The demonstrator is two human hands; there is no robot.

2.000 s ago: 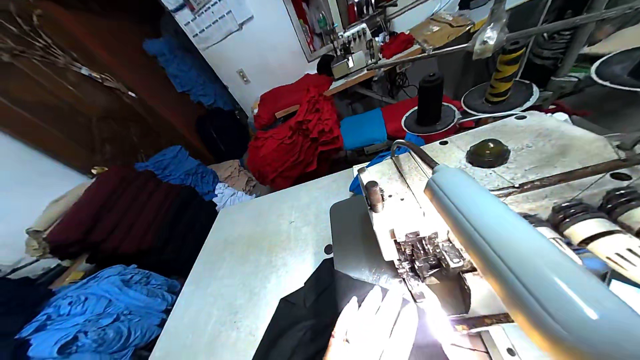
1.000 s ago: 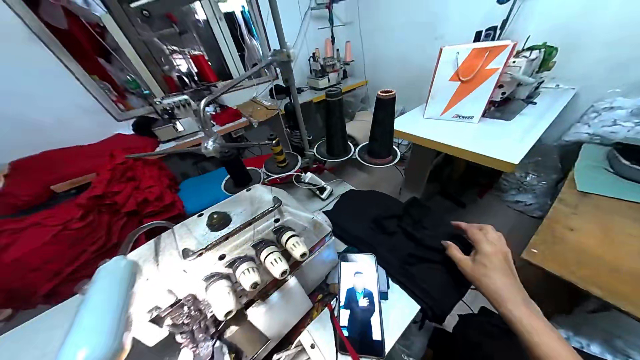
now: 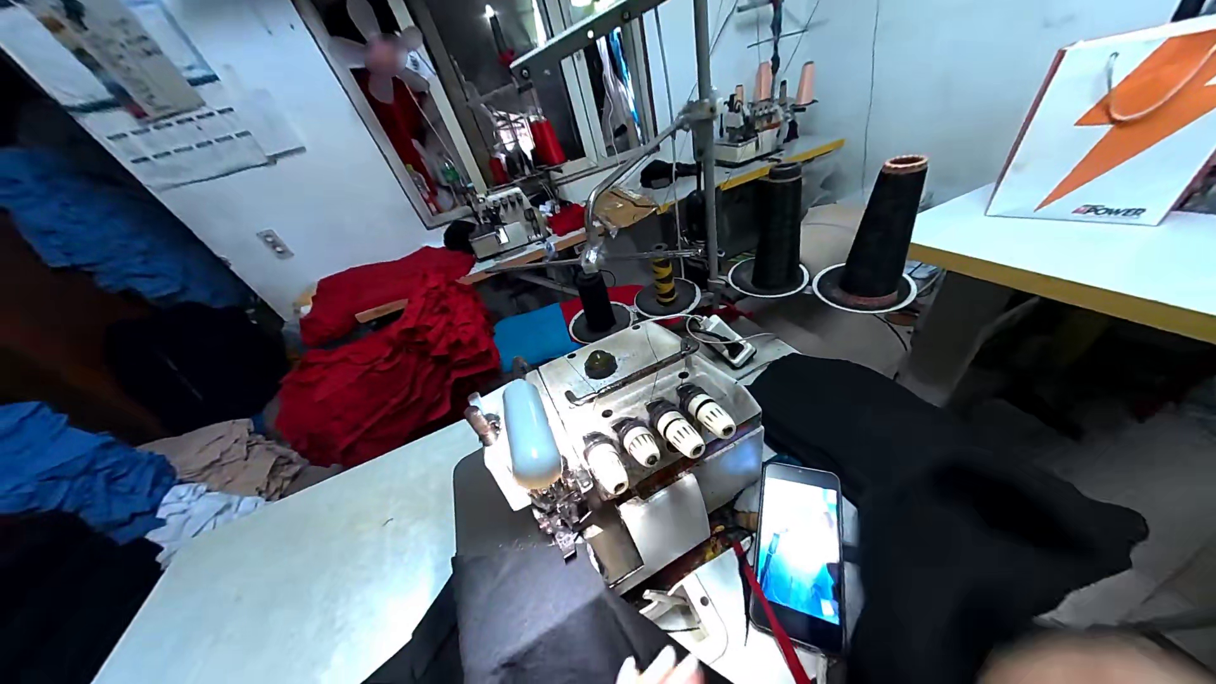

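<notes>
An overlock sewing machine (image 3: 655, 418), with a blue cover and several white tension dials, stands on the pale table. Black fabric (image 3: 541, 617) lies in front of its presser foot. The fingertips of my left hand (image 3: 660, 669) rest on that fabric at the bottom edge; the rest of the hand is out of view. My right hand (image 3: 1083, 660) is a blur at the bottom right, near a heap of black cloth (image 3: 912, 494); its fingers cannot be made out. A smartphone (image 3: 800, 560) with a lit screen lies right of the machine, a red strip beside it.
Black thread cones (image 3: 888, 228) stand on round holders behind the machine, below a metal thread stand (image 3: 705, 142). Red garments (image 3: 389, 370) and blue cloth (image 3: 76, 465) are piled at the left. A white table (image 3: 1073, 256) at the right bears a paper bag (image 3: 1111, 133).
My right hand, above the black cloth a second ago, is now low at the bottom right edge. Left fingertips and black fabric now show before the machine. The view has swung left since then.
</notes>
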